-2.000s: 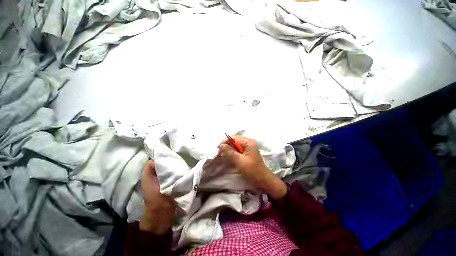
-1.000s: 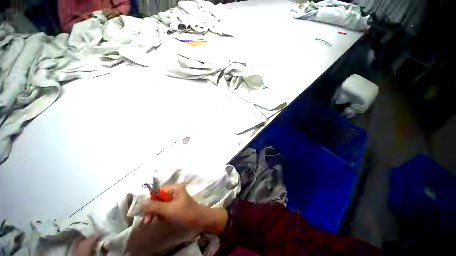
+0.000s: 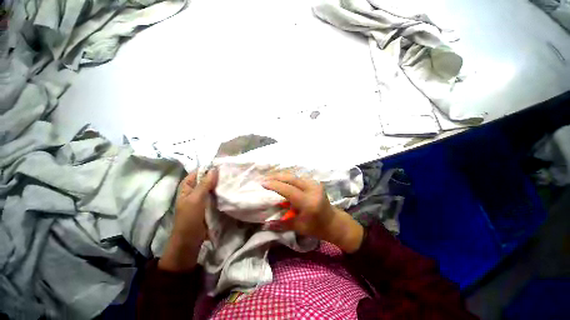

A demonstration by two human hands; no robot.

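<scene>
A pale grey-white garment (image 3: 244, 194) lies bunched at the near table edge and hangs down over the checked apron on my lap. My left hand (image 3: 192, 206) grips its cloth between thumb and fingers at the left. My right hand (image 3: 306, 206) lies on the cloth at the right, fingers curled. The orange-red grip of the thread snips (image 3: 288, 212) shows in my right hand. The blades are hidden.
Heaped pale garments (image 3: 81, 194) cover the left side of the table (image 3: 250, 75). Another pale garment (image 3: 415, 69) lies at the far right. A blue plastic crate (image 3: 450, 206) and a greyish cloth bundle (image 3: 381, 194) are below the right edge.
The view swung right, then came back down. The snips' blades, seen before above my right fist, are now hidden. My left hand, mostly out of view a second ago, shows again on the cloth.
</scene>
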